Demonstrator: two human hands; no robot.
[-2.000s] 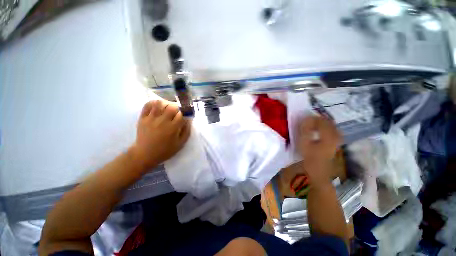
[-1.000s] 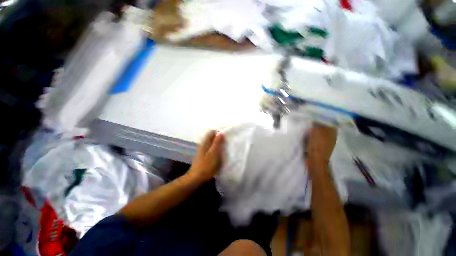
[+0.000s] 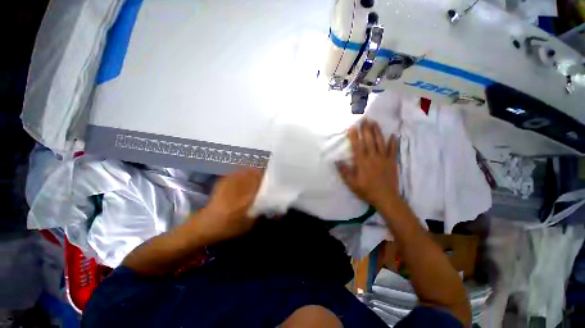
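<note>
White garment cloth (image 3: 301, 166) lies at the front edge of the table, partly hanging over it, with a dark green edge at its lower side. My left hand (image 3: 236, 195) grips its left edge at the table's front; the fingers are partly hidden and blurred. My right hand (image 3: 372, 157) lies on top of the cloth with fingers spread, just in front of the presser foot (image 3: 360, 101). The white sewing machine (image 3: 442, 51) with a blue stripe stands above. More white cloth (image 3: 439, 160) with a small red patch lies right of my right hand.
Stacked white pieces (image 3: 67, 70) lie at the far left beside blue tape (image 3: 120, 41). The table's grey ruler edge (image 3: 186, 150) runs along the front. White cloth (image 3: 131, 211) and a red basket (image 3: 78, 275) are below left. A tray (image 3: 458, 250) is below right, with white cloth hanging farther right.
The view has shifted. The cloth held up between both hands now lies flatter on the table edge. My right hand has moved from its right side onto its top, near the presser foot.
</note>
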